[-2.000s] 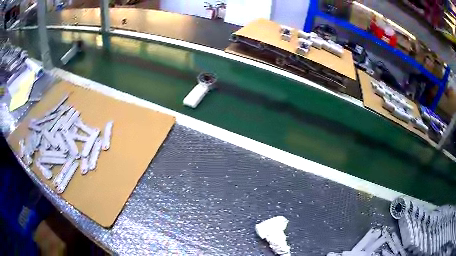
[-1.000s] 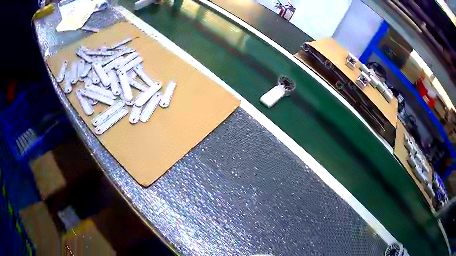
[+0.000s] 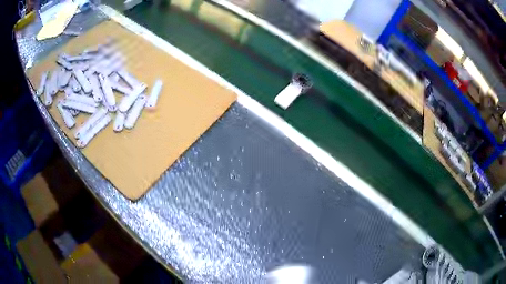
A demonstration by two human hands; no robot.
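Observation:
No hand is in view. A loose pile of slim white-grey handle covers (image 3: 94, 89) lies on the tan cardboard sheet (image 3: 161, 147) at the left of the bench. A white lump (image 3: 291, 274), perhaps the padded hammer's head, is cut off by the bottom edge. At the bottom right a row of white fans (image 3: 444, 268) stands, partly cut off and blurred, with some loose pale parts (image 3: 395, 277) beside it.
The bench has a shiny grey dimpled covering (image 3: 249, 183). The green conveyor belt (image 3: 355, 130) runs behind it, carrying a single white fan (image 3: 292, 91). Across the belt are fan parts on cardboard (image 3: 408, 91) and a blue shelf frame (image 3: 395, 22). Boxes lie below the bench at left.
The view has swung left, then slightly back right since one second ago. The white lump and fan row left the frame almost fully, and now show again at the bottom. No hand has appeared.

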